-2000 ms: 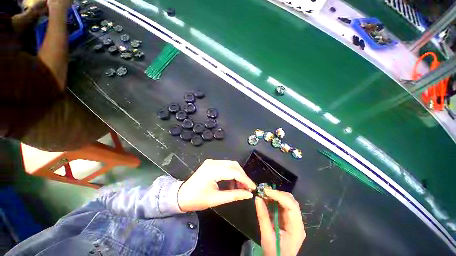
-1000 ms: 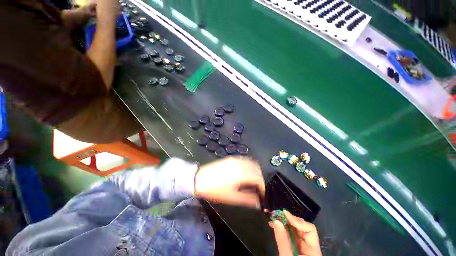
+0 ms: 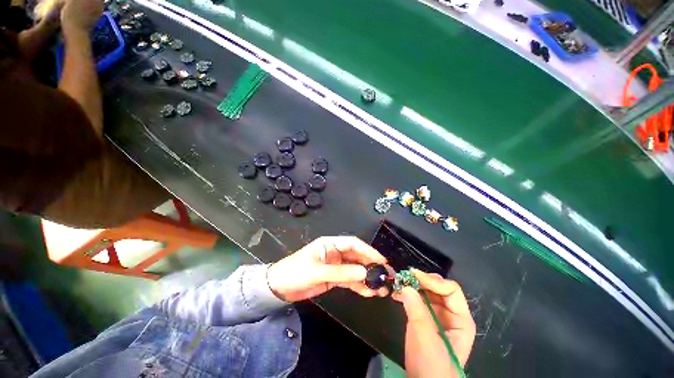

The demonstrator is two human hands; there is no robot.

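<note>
My left hand holds a black round cap in its fingertips. My right hand holds a small greenish electronic unit right beside the cap; whether they touch I cannot tell. A green wire trails down from the unit over the right palm. Both hands are at the front edge of a black tray. Black round caps lie grouped at mid-bench. Shiny white, orange and teal sub-assemblies lie behind the tray.
Green wire bundles lie left and right by the white rail. One unit sits on the green belt. A neighbour's arm, blue bin and units are upper left. An orange-and-white stool stands left.
My left hand reached toward the black caps and came back to the right hand, now with a black cap. The grouped caps are fewer. The unit on the belt has moved up-left.
</note>
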